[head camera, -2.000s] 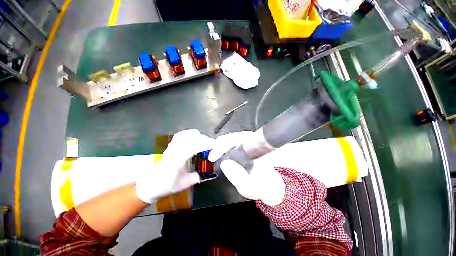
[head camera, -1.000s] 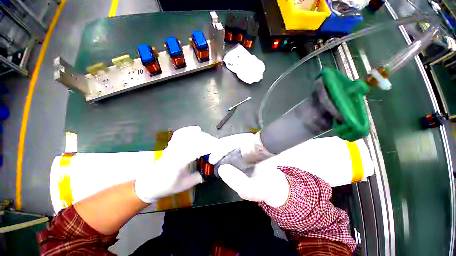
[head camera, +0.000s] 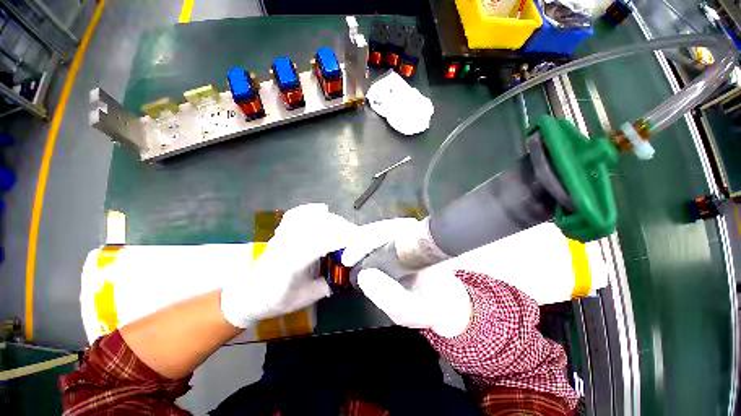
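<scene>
My left hand (head camera: 284, 264) in a white glove holds a coil (head camera: 336, 271) with copper windings and a bit of blue, above the armrest near the bench's front edge. My right hand (head camera: 414, 280), also gloved, grips the front end of a grey glue syringe (head camera: 491, 211). The syringe's tip is at the coil, hidden by my fingers, so I cannot tell whether they touch. A green adapter cap (head camera: 573, 179) sits on its rear end, with a clear air hose (head camera: 691, 93). Three blue-topped coils (head camera: 287, 82) stand on the metal fixture (head camera: 236, 130).
A thin tool (head camera: 380, 182) and a crumpled white cloth (head camera: 400, 103) lie mid-bench. Black-topped coils (head camera: 394, 53) stand behind the cloth. A yellow bin (head camera: 491, 31) and a blue bin (head camera: 561, 39) are at the back right. White armrests (head camera: 179, 284) lie in front; a green conveyor (head camera: 674, 268) runs right.
The syringe's rear end and green cap have shifted right and slightly down, with the hose. Both hands stay nearly in place, with the coil still held.
</scene>
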